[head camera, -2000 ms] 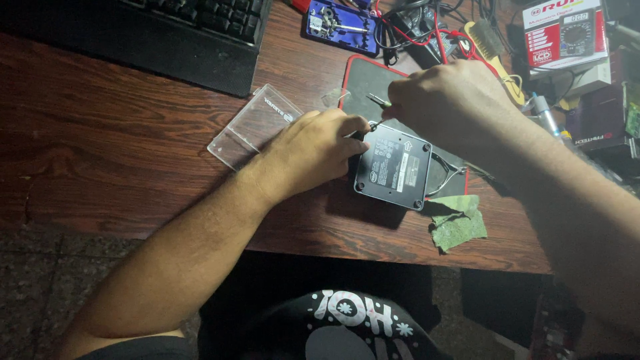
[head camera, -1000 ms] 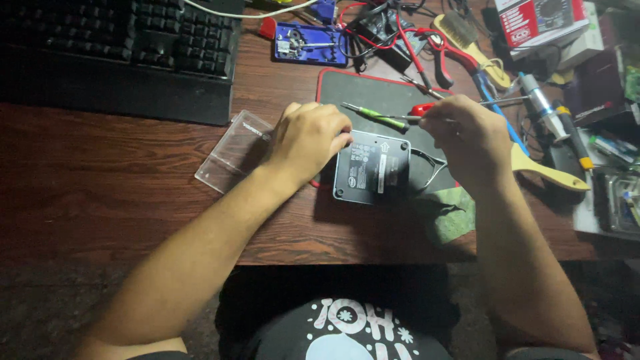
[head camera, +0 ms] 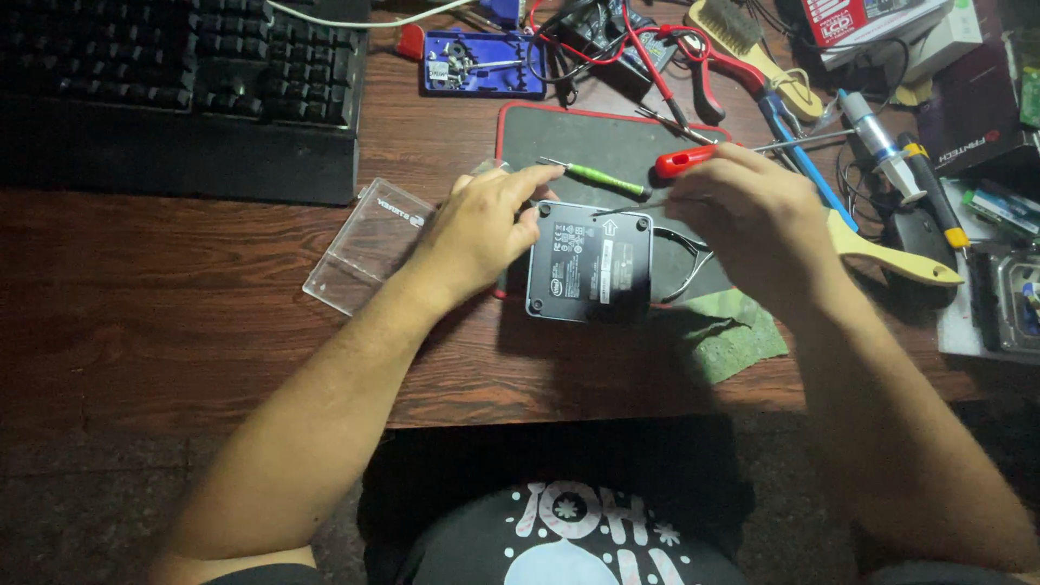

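Observation:
A small black Intel mini PC (head camera: 591, 264) lies bottom up, partly on a red-edged dark mat (head camera: 561, 134). My left hand (head camera: 479, 231) touches its upper left corner, thumb at the edge and index finger stretched toward the tip of a green precision screwdriver (head camera: 605, 179). Over the mat's right side, my right hand (head camera: 743, 215) holds a thin, dark pointed tool (head camera: 630, 210), its tip over the case's upper edge; the exact kind cannot be told. Beside these fingers is a red-handled screwdriver (head camera: 682, 162). Grey-black cables (head camera: 691, 264) loop at the case's right side.
A clear plastic lid (head camera: 370, 244) lies left, below a keyboard (head camera: 179, 97). Behind are a blue tray of small parts (head camera: 483, 65), red-handled pliers (head camera: 707, 81) and a wooden brush (head camera: 756, 57). A syringe (head camera: 881, 146) and yellow-handled brush (head camera: 894, 252) lie right, a green cloth (head camera: 735, 337) in front.
The green screwdriver lies on the mat in the last two frames. My right hand has moved from the case's top corner to its right, and now holds the thin dark tool over the case.

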